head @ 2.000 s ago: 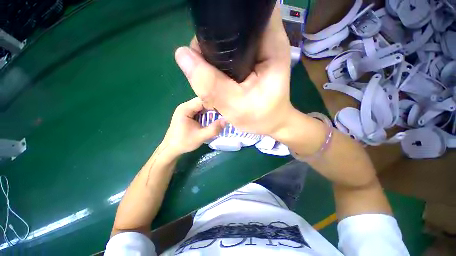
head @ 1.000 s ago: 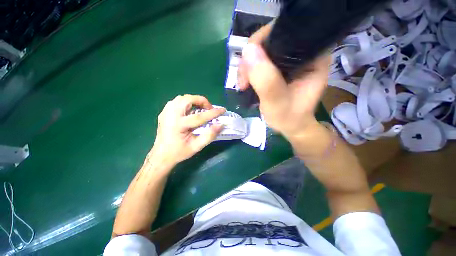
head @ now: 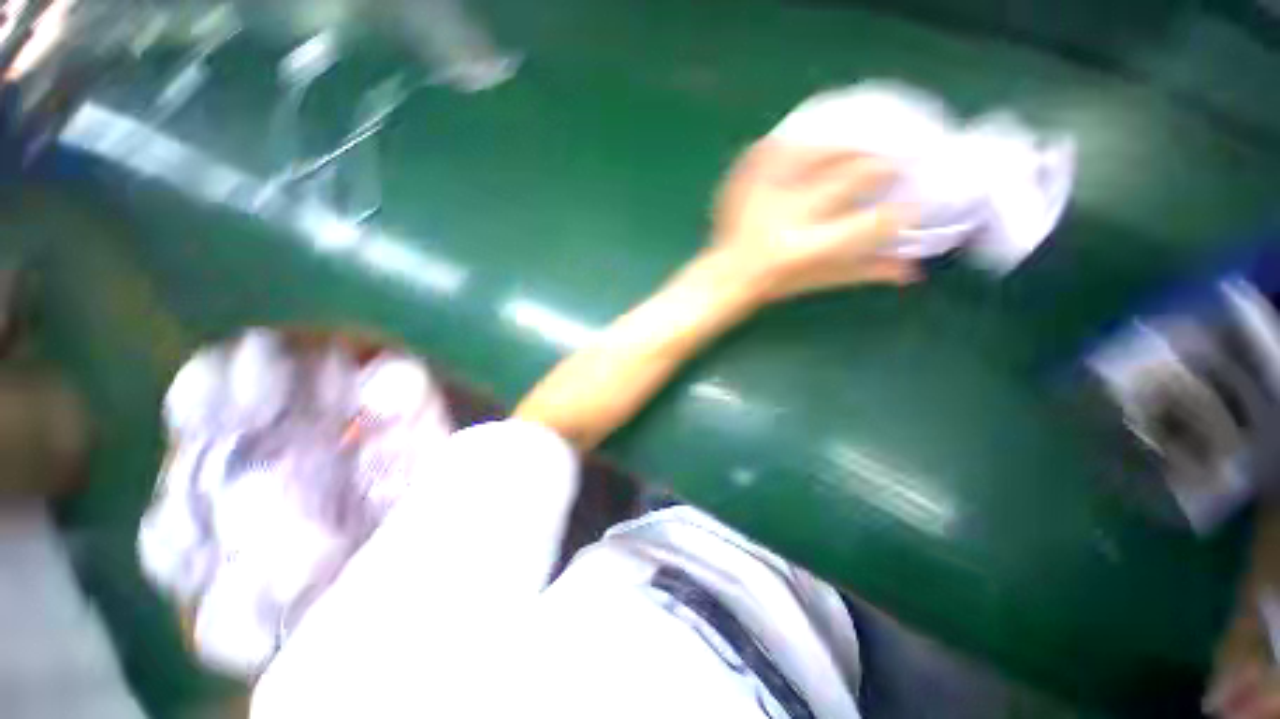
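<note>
The picture is strongly blurred. My left hand (head: 814, 211) reaches out over the green bench and grips a white clip fan (head: 898, 148), its fingers over the near side. The fan's rounded head is by the hand and a paler stand-like part points right. The hand hides part of the fan, and whether it touches the bench is unclear. My right hand (head: 1242, 688) is only a blurred patch of skin cut off at the lower right edge; its fingers and any hold cannot be made out.
A brown carton of white fan heads (head: 281, 478) is at the lower left, beside the bench edge. The white-and-blue screw feeder (head: 1193, 407) stands at the right. A thin white cable (head: 330, 155) lies at the upper left of the green bench (head: 562, 169).
The view has swung left, bringing in the carton of fan heads. My left hand has moved outward with the fan. The black screwdriver and the box of stands have left the view.
</note>
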